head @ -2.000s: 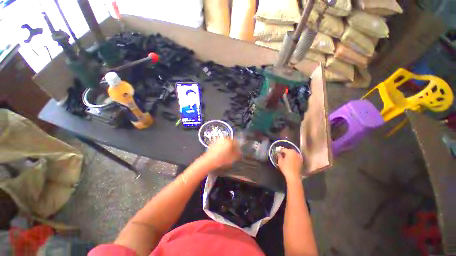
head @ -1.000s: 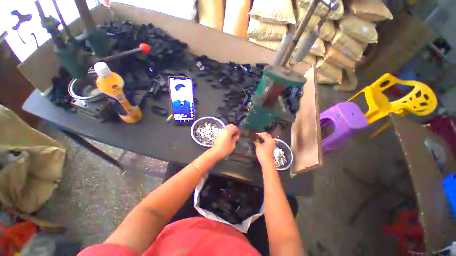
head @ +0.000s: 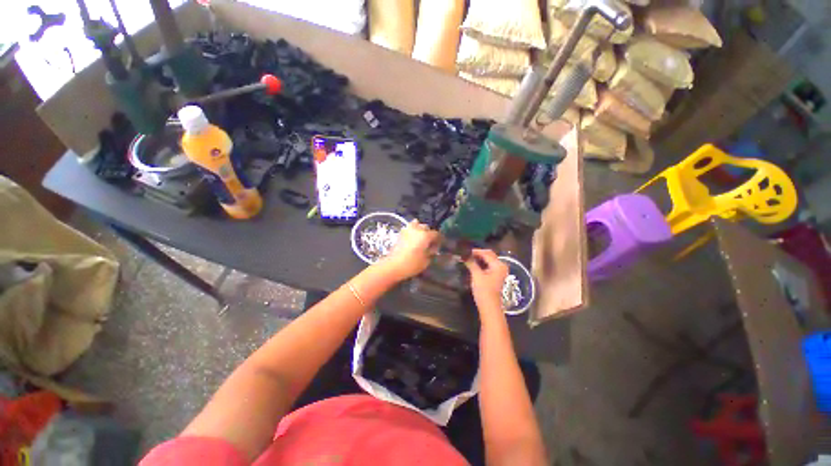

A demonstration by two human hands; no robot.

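Note:
The green arbor press stands at the right of the dark table. My left hand is at the left side of the press base, fingers bent together, beside the left pin bowl. My right hand is at the right side of the base, fingertips pinched near a small dark thing, beside the right pin bowl. Both bowls hold small silvery pins. The two hands face each other over the base and hide most of the fixture. What the left fingertips hold is too small to tell.
Black plastic parts lie piled across the back. A lit smartphone and an orange drink bottle are left of the bowls. A board edging stands at right. A white sack of black parts hangs below the edge.
My right hand has come out of the right pin bowl to the press base. My left hand stays by the base. The press lever's upper end shows more. The phone screen has changed.

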